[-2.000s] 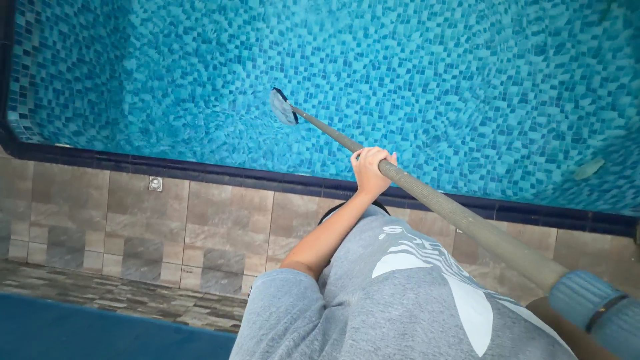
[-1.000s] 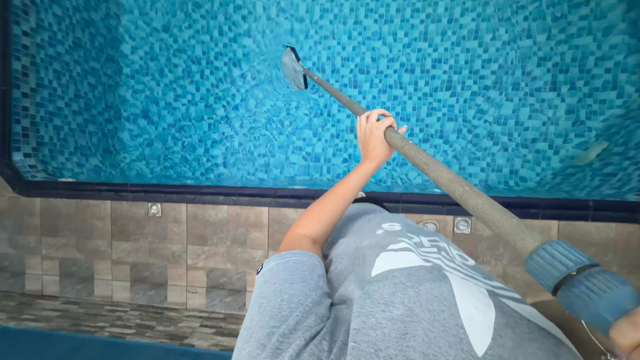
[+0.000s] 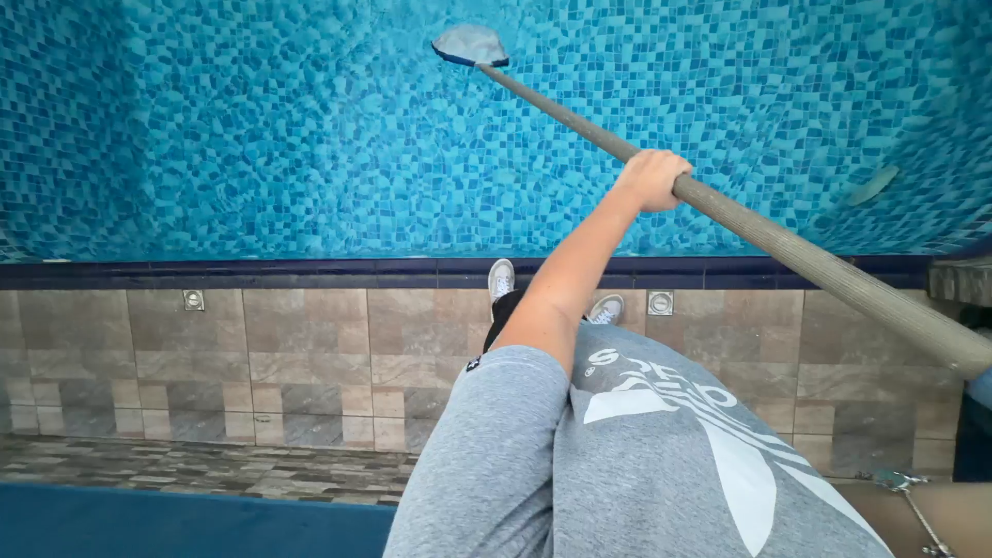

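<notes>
A grey telescopic pole (image 3: 806,252) slants over the pool from the lower right to the upper middle. My left hand (image 3: 655,178) is closed around its thinner part, close to where the thicker tube starts. At the far end a leaf skimmer net (image 3: 470,44) with a dark blue rim lies at the water, its pale mesh pointing away from me. The pole's thick end reaches the right edge, where a bit of blue collar shows. Of my right arm only the forearm with a bracelet (image 3: 899,482) shows at the lower right; the right hand is out of view.
The pool's dark blue tiled edge (image 3: 403,273) runs across, with my shoes (image 3: 502,280) at it. Square metal fittings (image 3: 659,302) sit in the tiled deck (image 3: 306,333). A pale oval object (image 3: 874,186) shows in the pool at right. A blue surface (image 3: 194,519) lies lower left.
The net has moved farther out from the pool's edge and has turned, its mesh now facing away. My left hand keeps its hold on the pole. The right fingers seen a second ago have left the view.
</notes>
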